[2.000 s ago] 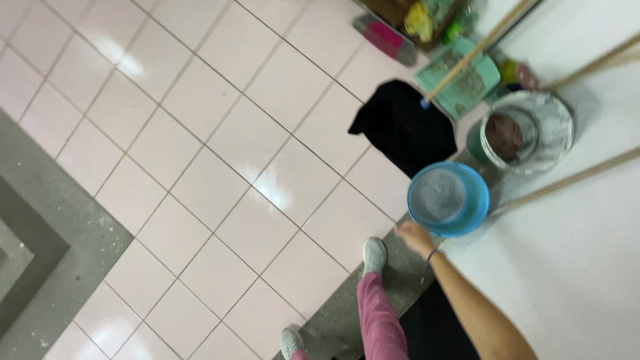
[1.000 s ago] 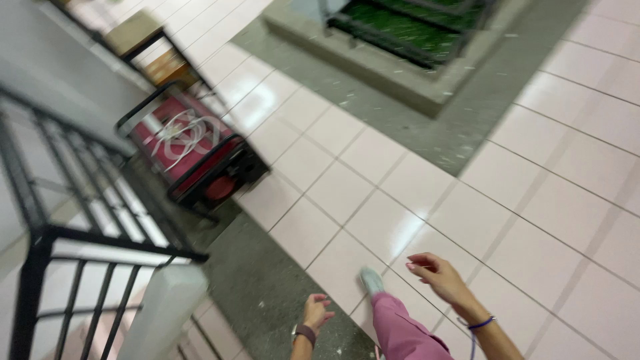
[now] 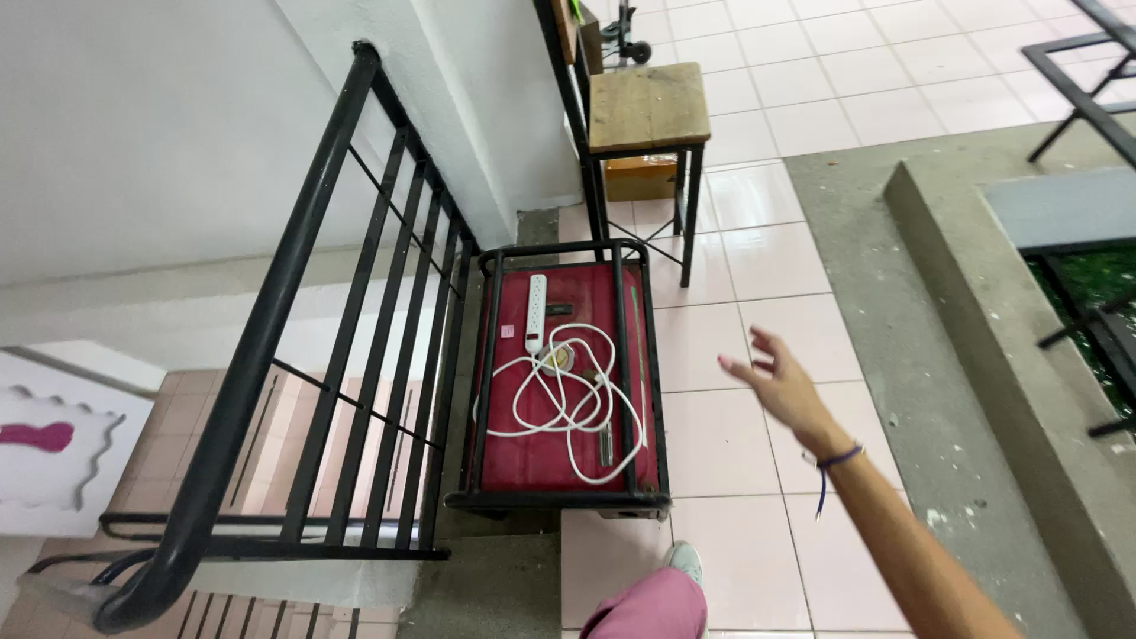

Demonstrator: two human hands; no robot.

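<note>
My right hand (image 3: 781,382), with a dark cord bracelet at the wrist, is held over the pink floor tiles with its fingers apart and nothing in it. To its left stands a red generator (image 3: 519,457) in a black tube frame. A white power strip (image 3: 536,312) and its loosely looped white cord (image 3: 577,426) lie on the generator's top, apart from my hand. My left hand is out of the frame.
A black metal stair railing (image 3: 355,355) runs left of the generator, with stairs beyond it. Behind the generator stand a wooden-topped stool (image 3: 650,105) and a cardboard box (image 3: 641,179). A raised concrete curb (image 3: 1003,355) borders the right side.
The view has swung from the buckets by the wall to the generator and railing. My left hand, seen a second ago, has left the view.
</note>
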